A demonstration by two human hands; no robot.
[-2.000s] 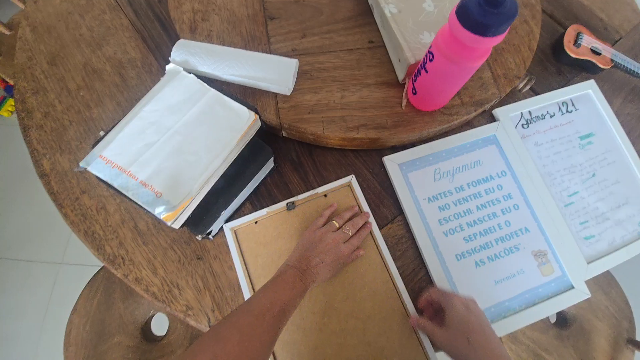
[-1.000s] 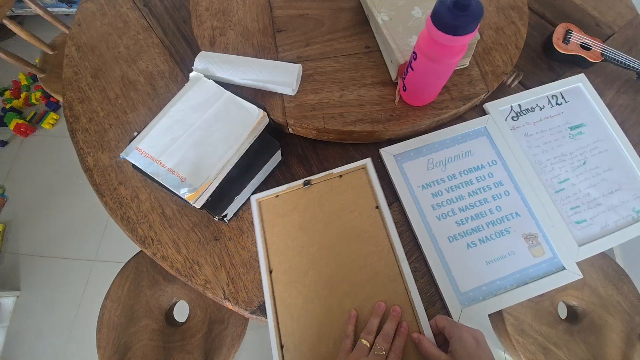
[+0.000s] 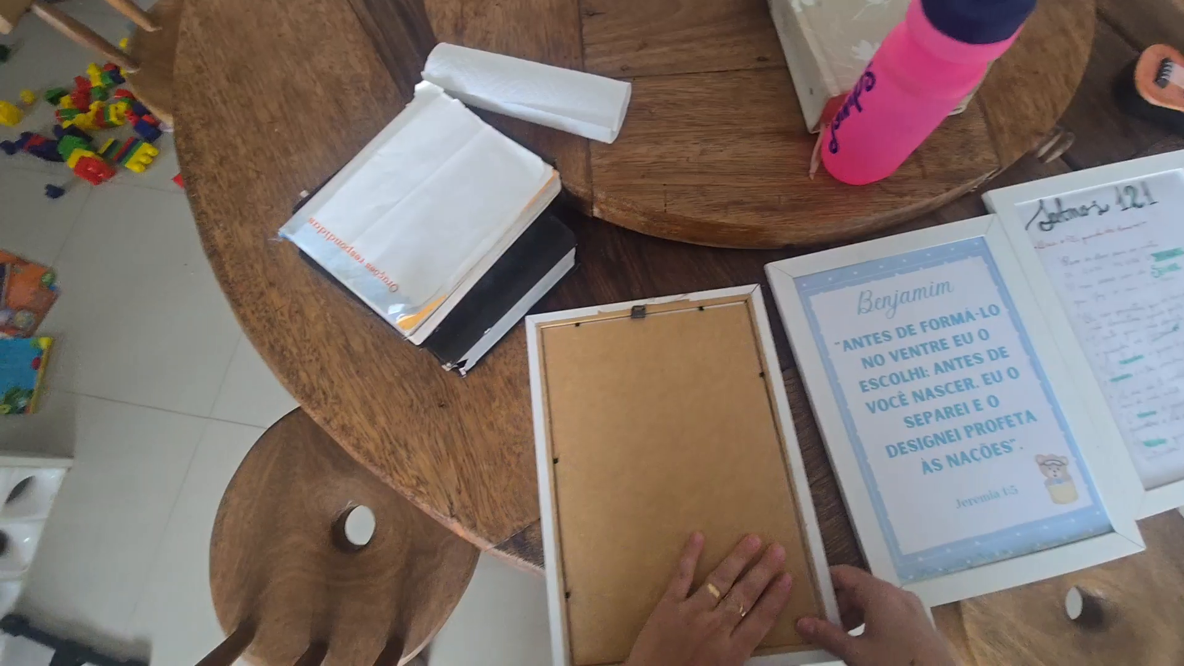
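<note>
A white picture frame (image 3: 666, 462) lies face down on the round wooden table, its brown backing board and hanging hook showing. Flat on the lower part of that board rests my left hand (image 3: 717, 601), with rings on it and its fingers slightly spread. At the frame's lower right edge is my right hand (image 3: 874, 615), thumb and fingers around the white border. Just right of it, a white frame with a blue-bordered print (image 3: 943, 407) lies face up, overlapping a second frame with a handwritten sheet (image 3: 1110, 324).
Stacked books (image 3: 435, 213) and a paper towel roll (image 3: 527, 91) lie at the upper left. A pink bottle (image 3: 897, 102) stands on the raised round tray (image 3: 684, 139) by a light book (image 3: 814, 46). Wooden stools (image 3: 305, 555) flank the table; toy blocks (image 3: 92, 120) litter the floor.
My left hand has slid from the upper part of the backing board down to its lower part. My right hand has come to the frame's lower right edge. The view has shifted left.
</note>
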